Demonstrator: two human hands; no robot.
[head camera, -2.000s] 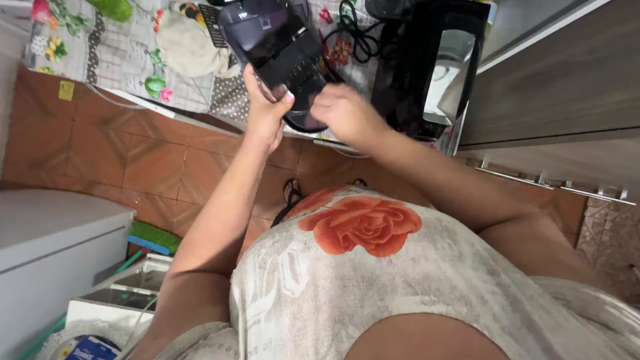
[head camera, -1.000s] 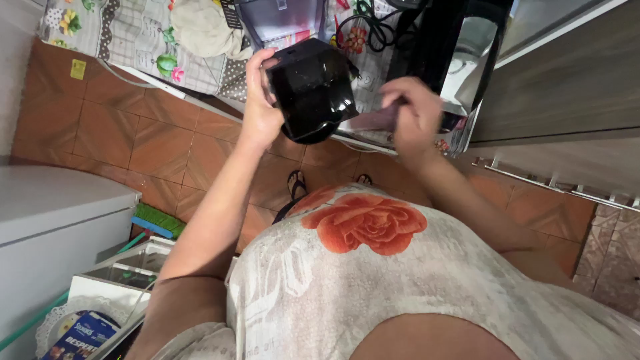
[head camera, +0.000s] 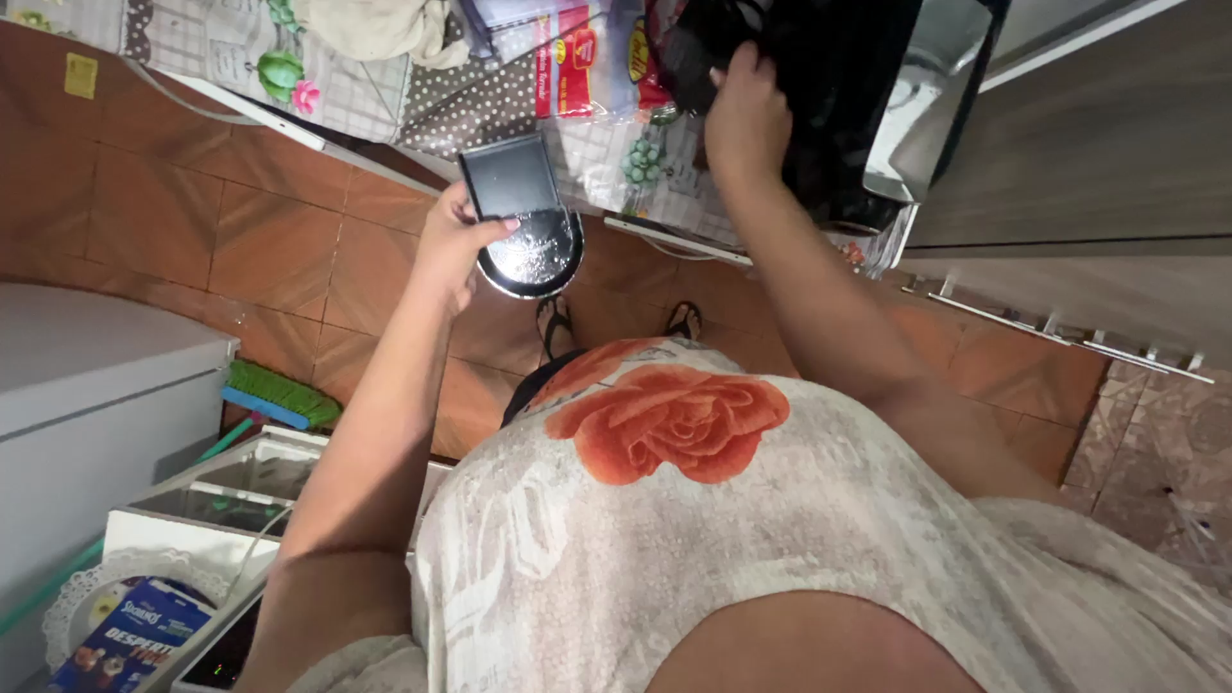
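Note:
My left hand (head camera: 462, 236) grips a glossy black plastic part (head camera: 527, 217), flat-topped with a rounded lower end, at the table's front edge. My right hand (head camera: 749, 120) reaches over the table, its fingers at a dark object (head camera: 707, 58); whether they hold it cannot be told. Close by on the left lies a clear plastic package with red and yellow print (head camera: 602, 63). To the right of the hand stands a large black appliance (head camera: 837, 106) with a shiny, pale panel.
A cloth with flowers and dots (head camera: 375, 101) covers the table. A cream cloth (head camera: 380, 29) lies at the back. Below left are a green-bristled broom (head camera: 279, 393), a white appliance (head camera: 96, 375) and a blue box (head camera: 130, 635). A metal rail (head camera: 1068, 337) runs along the right.
My right hand has moved up and away from the black part, onto the table. The left hand still holds the part, now turned to another side. The red and yellow package has come into sight.

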